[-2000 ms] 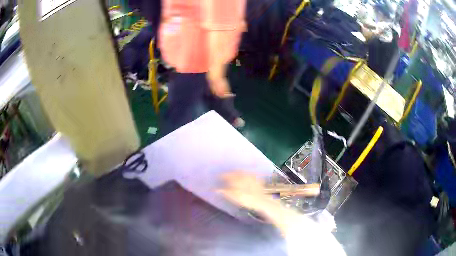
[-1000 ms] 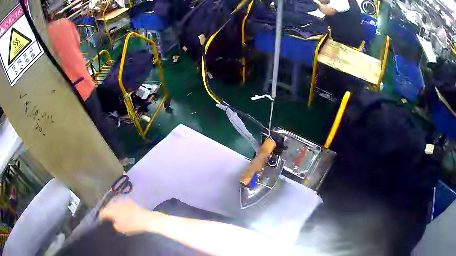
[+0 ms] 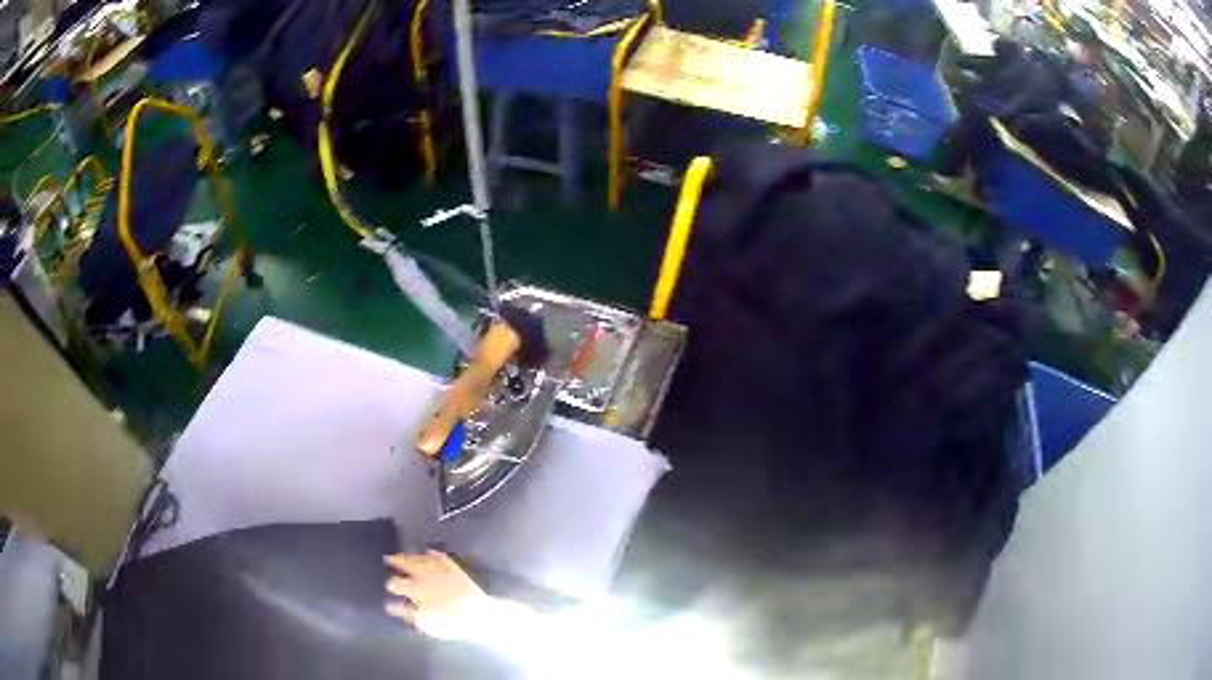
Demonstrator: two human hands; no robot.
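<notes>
A dark garment (image 3: pixel 266 598) lies over the front of the pale lilac table (image 3: pixel 306 412). My right hand (image 3: pixel 432 591) reaches in from the lower right, over the garment's right edge near its upper corner. Its fingers point left and look spread, with nothing visible held. The sleeve side is washed out by glare. The steam iron (image 3: pixel 492 445) stands on the table beyond my hand, untouched, its wooden handle slanting and its tip towards me. My left hand is not in view.
The metal iron rest (image 3: pixel 618 379) is at the table's right end. A large dark garment pile (image 3: pixel 837 345) hangs right of it. Dark scissors (image 3: pixel 157 511) lie by the beige board (image 3: pixel 60 425) at left. A grey hose (image 3: pixel 423 286) rises from the iron.
The view has swung right, and the person in orange is out of view. My right hand has moved from near the scissors to the garment's right edge. The iron stays on the table.
</notes>
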